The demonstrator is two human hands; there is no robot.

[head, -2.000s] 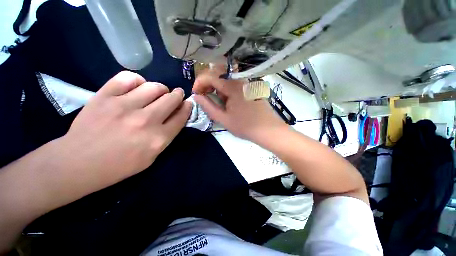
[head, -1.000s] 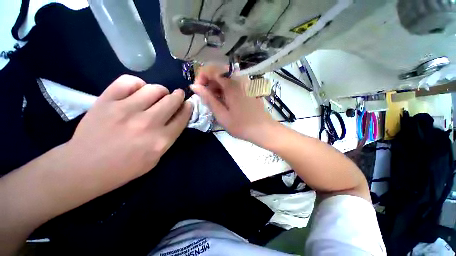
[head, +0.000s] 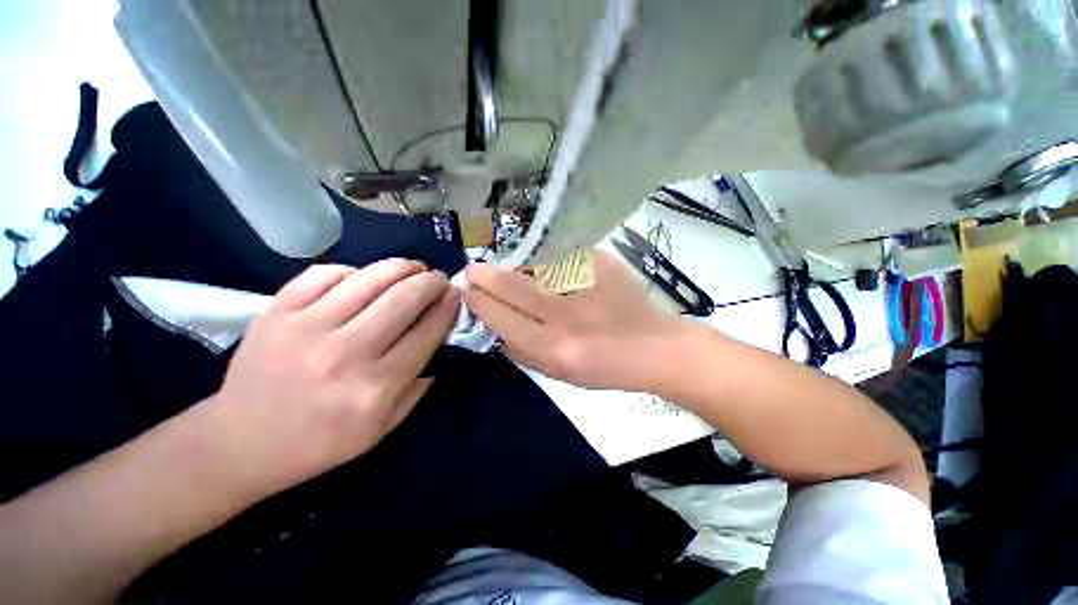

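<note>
The black garment [head: 473, 437] lies over the machine bed and my lap. White lining [head: 195, 310] shows in it at left, and a bunched white piece [head: 475, 336] shows between my hands. My left hand [head: 343, 355] is bare, with curled fingers gripping the cloth just in front of the needle area. My right hand [head: 579, 319] is bare, its fingertips at the same cloth edge, close to my left fingertips. The fingertips' exact hold is partly hidden. The presser foot and needle [head: 508, 225] are just beyond, beside the tan block [head: 476, 229].
The off-white sewing machine head [head: 697, 106] fills the top, with a rounded translucent bar [head: 254, 177] at left. The ribbed cream knob [head: 565, 272] hangs before my right hand. Thread snips [head: 664, 270] and black-handled shears [head: 816, 310] lie right on the bed. Coloured items [head: 916, 311] hang at right.
The view has shifted closer to the machine head, so hands and garment sit lower in the picture. My right fingers have straightened and now lie flatter at the cloth by my left fingertips.
</note>
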